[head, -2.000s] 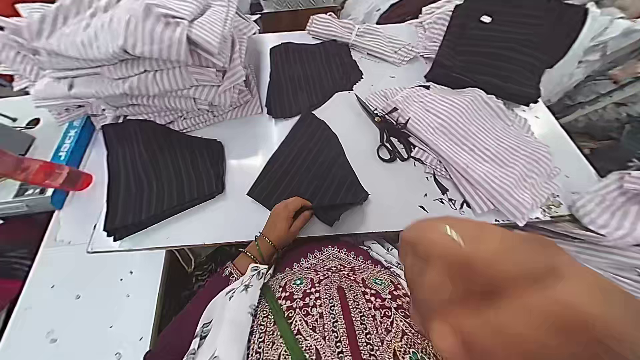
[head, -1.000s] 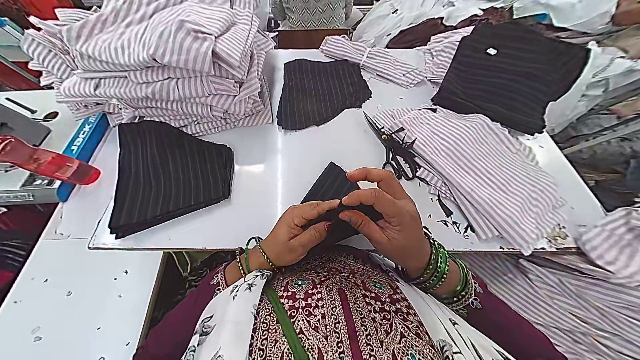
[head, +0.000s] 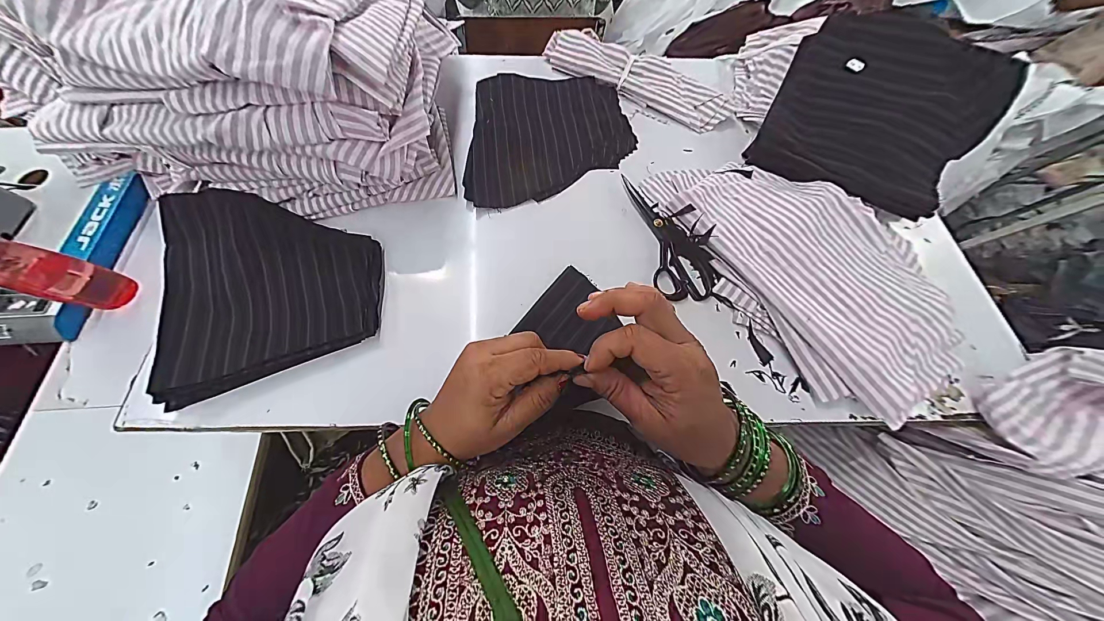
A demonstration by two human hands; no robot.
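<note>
At the front edge of the white table, my left hand (head: 509,392) pinches the edge of a folded black pinstriped fabric piece (head: 556,309) between thumb and fingers. Close against it, my right hand (head: 660,371) pinches the same edge with thumb and index finger, its other fingers bent. The fingers cover the gripped spot. Black-handled scissors (head: 677,250) lie partly open to the right, beside a pile of pink-and-white striped pieces (head: 819,276). A stack of black pinstriped pieces (head: 263,297) lies on the left, and another (head: 543,138) lies behind my hands.
A tall heap of striped fabric (head: 241,103) stands at the back left. A tied striped bundle (head: 638,82) and a large black cloth (head: 888,112) lie at the back right. A red translucent object (head: 69,276) and a blue box (head: 103,250) are at far left. Dark scraps dot the table.
Two seconds ago my left hand held the black piece's near edge while it lay spread on the table, and my right hand was raised at the right. Both hands now pinch the folded piece.
</note>
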